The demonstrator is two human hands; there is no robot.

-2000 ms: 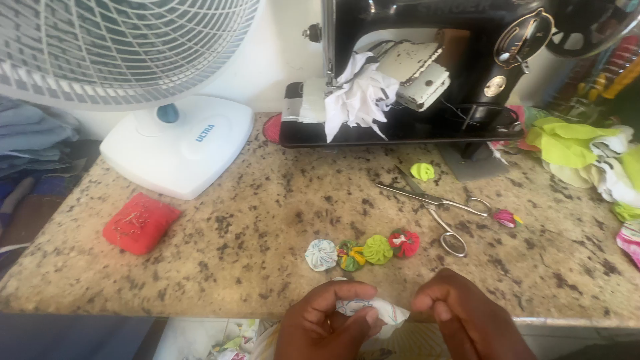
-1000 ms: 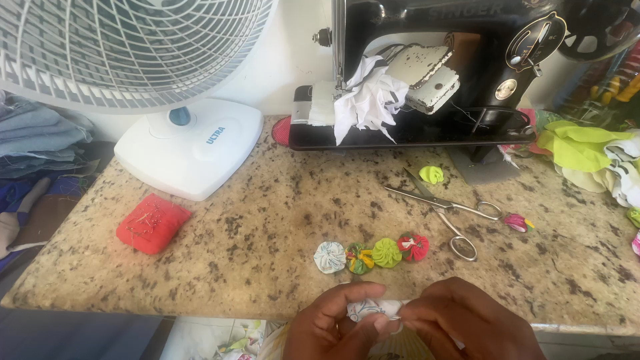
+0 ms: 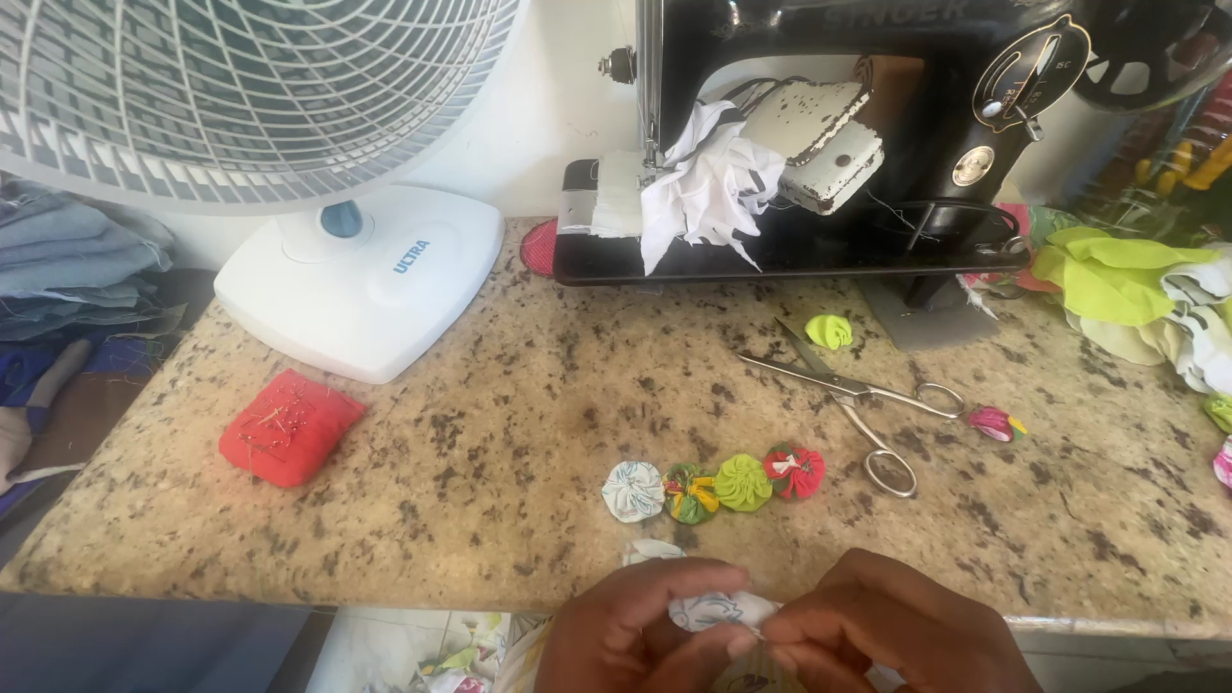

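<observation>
At the counter's front edge my left hand point(image 3: 645, 630) pinches a small piece of white fabric with a blue print point(image 3: 717, 610). My right hand point(image 3: 895, 626) meets it at the fabric's right end, thumb and forefinger pressed together; a thin glint there may be a needle, too small to tell. Just beyond lie four gathered fabric rosettes in a touching row: white point(image 3: 633, 492), green and yellow point(image 3: 691, 494), lime point(image 3: 743, 483) and red point(image 3: 795, 470). Part of another pale fabric piece point(image 3: 654, 551) shows behind my left hand.
Open metal scissors point(image 3: 852, 388) lie right of centre, between a lime fabric piece point(image 3: 830, 331) and a pink one point(image 3: 993, 423). A red pincushion point(image 3: 289, 428) and white fan point(image 3: 366, 289) stand left. Behind is a black sewing machine point(image 3: 789, 265) with white fabric point(image 3: 712, 183); scraps point(image 3: 1116, 279) lie right.
Two seconds ago my right hand was apart from the fabric; it has come in to the fabric's right end. A pale fabric piece now shows on the counter behind my left hand.
</observation>
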